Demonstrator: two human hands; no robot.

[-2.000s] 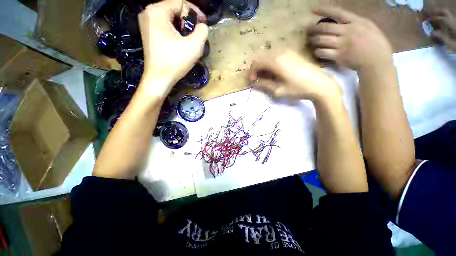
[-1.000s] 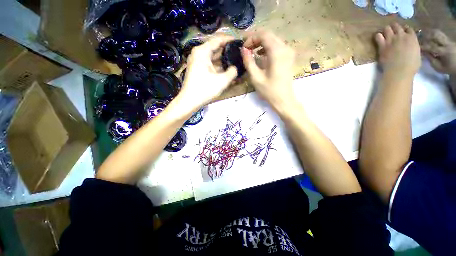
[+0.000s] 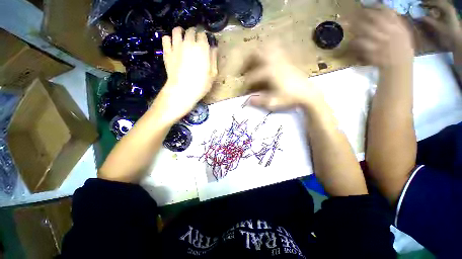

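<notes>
My left hand (image 3: 190, 63) is at the right side of the pile of black housings (image 3: 144, 48), back up; part of a dark housing shows at its fingertips, and whether it is gripped is hidden. My right hand (image 3: 273, 78) is blurred over the brown board's front edge, with a thin wire (image 3: 249, 100) at or just below its fingertips. Red and dark lead wires (image 3: 228, 149) lie tangled on the white sheet (image 3: 294, 162). Two round housings (image 3: 195, 113) (image 3: 177, 137) lie left of the wires. A single housing (image 3: 329, 34) lies on the board at the right.
A second person's blurred hand (image 3: 382, 38) is right of the single housing, beside white plastic parts (image 3: 405, 7). A small dark block (image 3: 322, 66) lies on the brown board (image 3: 283, 30). An open cardboard carton (image 3: 48, 136) stands at the left, near clear plastic film (image 3: 11, 167).
My hands have parted from the housing they held together; the left moved left to the pile. A housing now shows on the board at the right, and the other person's hand has moved up and left.
</notes>
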